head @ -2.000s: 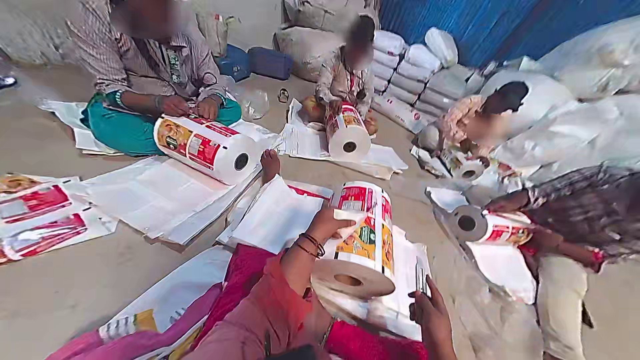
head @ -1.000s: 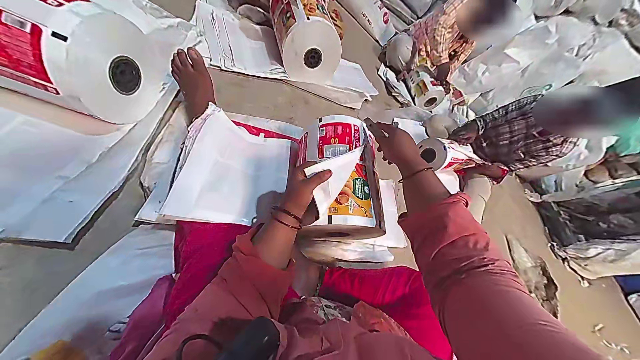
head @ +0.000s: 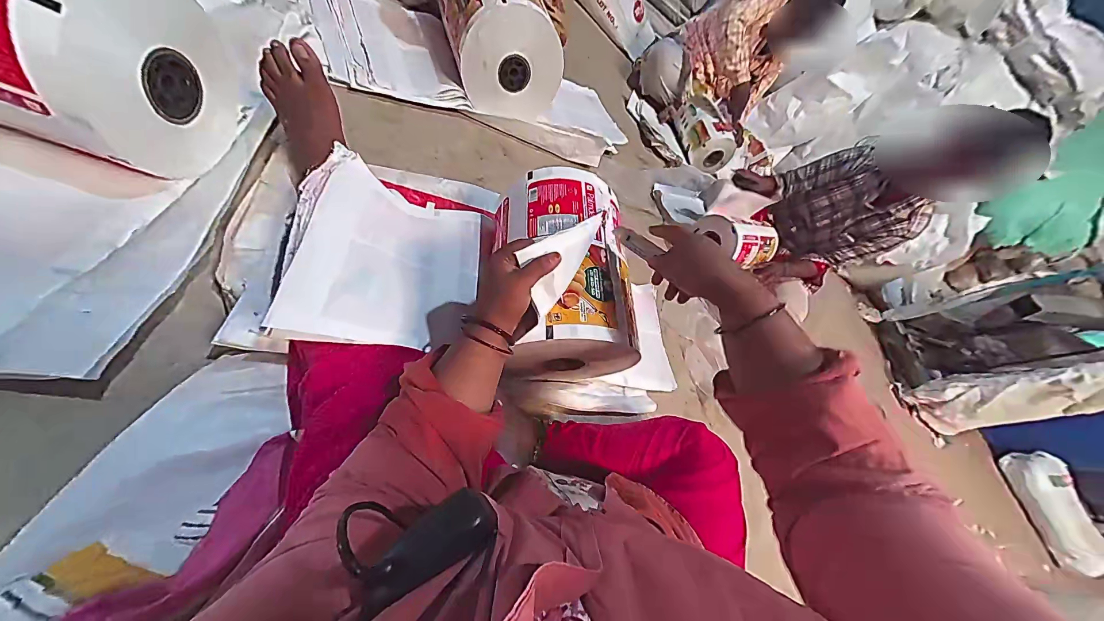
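Note:
A roll of printed packaging film (head: 559, 211) lies between my hands on white sheets, its core end towards me. My left hand (head: 511, 285) grips a folded-back flap of the film (head: 565, 254), white side out, at the roll's left side. In my right hand (head: 690, 259), just right of the roll, is a slim pale tool (head: 638, 244), perhaps a cutter; its tip is close to the roll's edge. A stack of white sheets (head: 379, 250) lies left of the roll, beside my bare foot (head: 302, 103).
Larger film rolls stand at the upper left (head: 112, 86) and top (head: 526, 56) on spread sheets. At the right, a person in a checked sleeve (head: 828, 207) is beside a small roll (head: 750, 241). Another person (head: 729, 43) sits beyond. White plastic sacks (head: 906, 69) fill the upper right.
The view has swung down and to the right. My right hand was beside the roll's lower right two seconds ago, then at its upper right edge; now it is slightly away from the roll.

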